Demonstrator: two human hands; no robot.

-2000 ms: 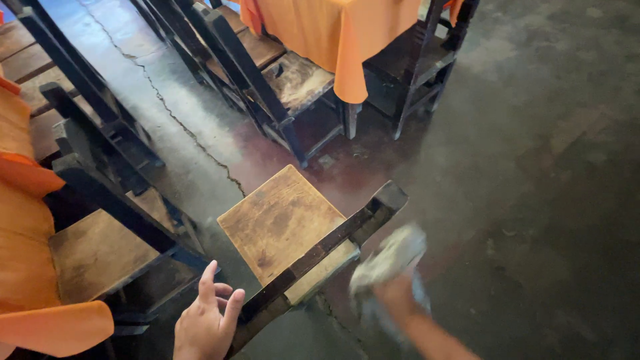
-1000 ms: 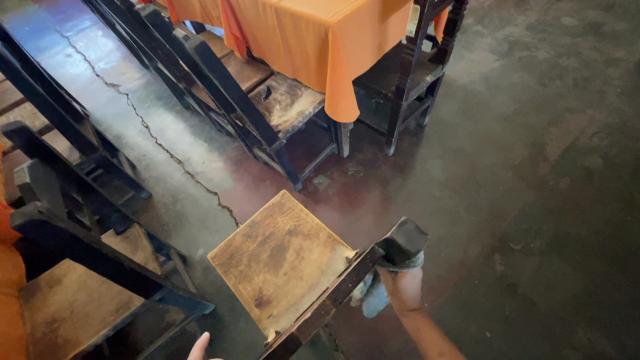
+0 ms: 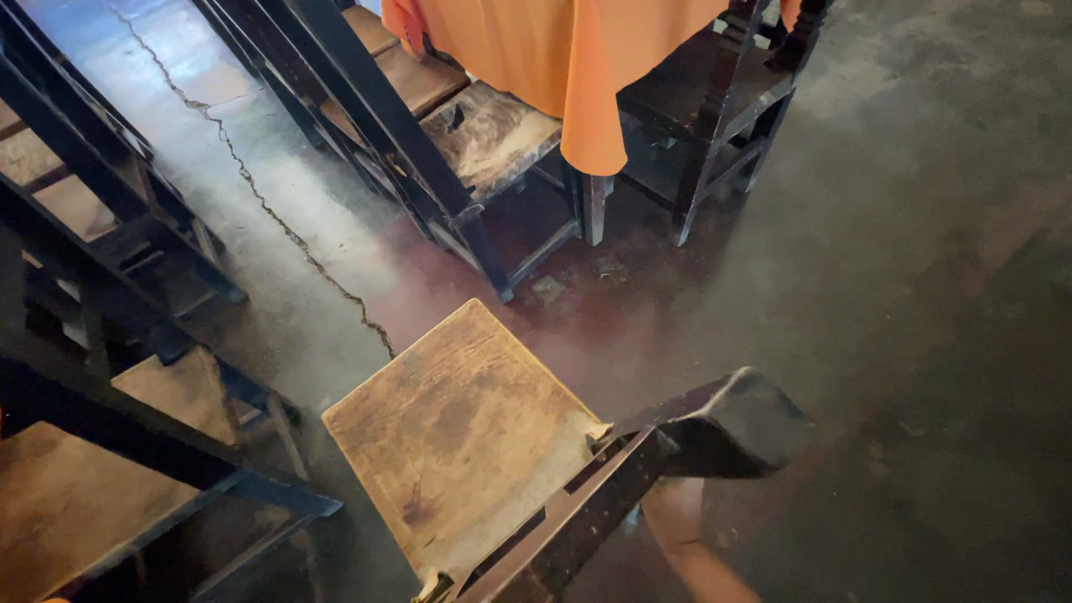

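A wooden chair with a tan hide seat (image 3: 469, 435) stands below me, its dark backrest (image 3: 578, 511) rising toward the camera at bottom centre. My right hand (image 3: 674, 511) is behind the right end of the backrest; its fingers are hidden by the wood. A small pale-blue bit, perhaps of the cloth, shows beside the wrist, so the grip cannot be made out. My left hand is out of the frame.
A table with an orange tablecloth (image 3: 595, 92) stands at the top, with dark wooden chairs (image 3: 494, 138) tucked along it. More chairs (image 3: 92, 494) crowd the left side. A long crack (image 3: 285, 226) runs across the concrete floor.
My right hand, earlier beside the backrest with a pale cloth, has moved behind the backrest's right end. My left hand, seen earlier at the lower left of the backrest, has left the view.
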